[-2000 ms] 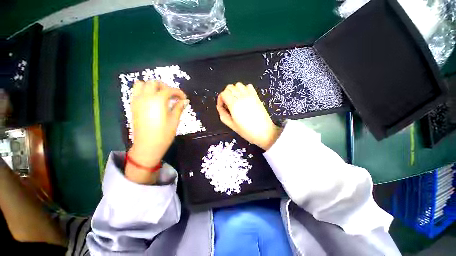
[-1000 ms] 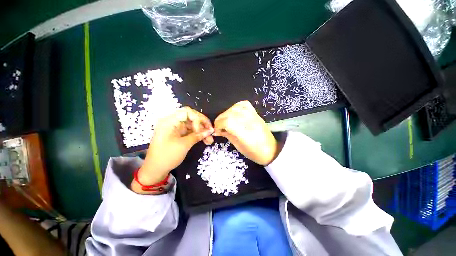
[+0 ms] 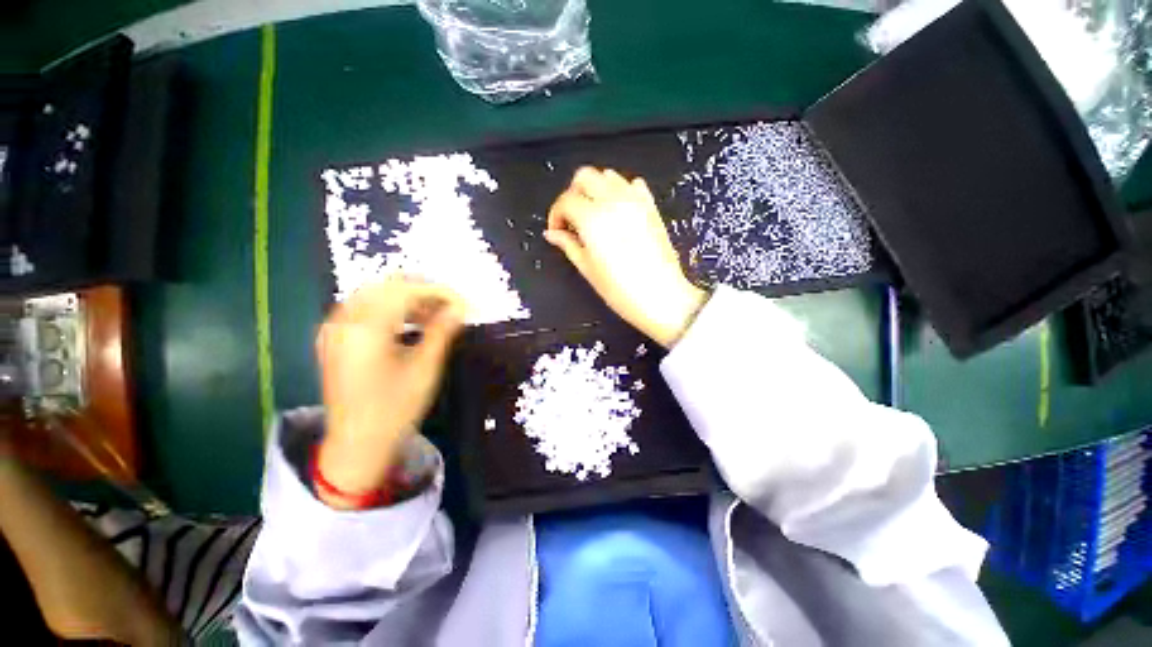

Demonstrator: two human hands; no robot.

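My left hand (image 3: pixel 385 360) is blurred, over the near edge of the heap of white plastic housings (image 3: pixel 436 240) at the left end of the long tray (image 3: pixel 594 295). Its fingers are curled; whether it holds a piece cannot be told. My right hand (image 3: pixel 615 240) is over the middle of the long tray with thumb and forefinger close together; anything between them is too small to see. A few thin metal pins lie near its fingertips. A dense spread of metal pins (image 3: pixel 790 209) fills the tray's right end. A round heap of small white pieces (image 3: pixel 577 412) lies in the small near tray (image 3: pixel 505 490).
An empty black tray (image 3: pixel 966 177) is tilted over the long tray's right end. A clear plastic bag (image 3: pixel 512 44) lies beyond the long tray. At left are a black tray (image 3: pixel 149 190), an orange-brown box (image 3: pixel 108 367) and another person's arm (image 3: pixel 63 556). A blue basket (image 3: pixel 1086 537) is lower right.
My hands were together above the near tray a second ago. They are now apart: the left has moved left to the housings, the right up to the middle of the long tray.
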